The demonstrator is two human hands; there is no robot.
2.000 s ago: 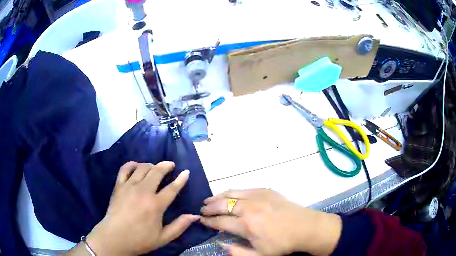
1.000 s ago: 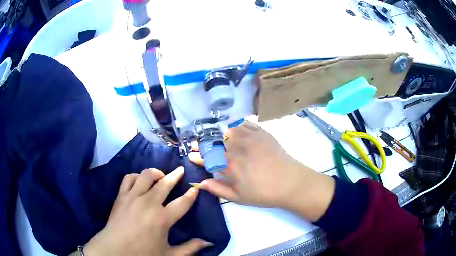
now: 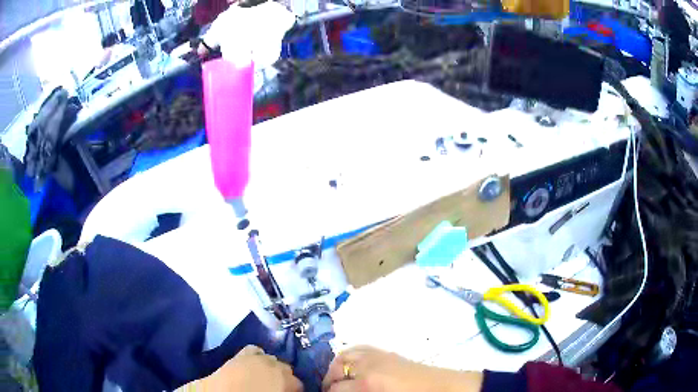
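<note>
The dark navy garment piece [image 3: 122, 314] lies left of the machine head, and a narrow part runs under the presser foot [image 3: 301, 331]. My left hand [image 3: 249, 373] is at the bottom edge, cut off, on the cloth left of the foot; its fingertips are hidden. My right hand [image 3: 379, 370], with a gold ring, is also cut off below. Its curled fingers hold the cloth's right edge just in front of the foot. A grey-blue round edge guide [image 3: 320, 323] sits right of the foot.
Scissors with yellow and green handles [image 3: 505, 315] and an orange-brown tool [image 3: 570, 285] lie right of the needle. Cardboard [image 3: 421, 233] with a mint-green piece [image 3: 442, 245] is on the head. A pink fitting [image 3: 229, 126] stands above. Dark patterned cloth [image 3: 658, 230] hangs right.
The view has tilted up, showing the workshop behind. My right hand has moved back from beside the guide to the cloth in front of the foot. Both hands now sit at the bottom edge.
</note>
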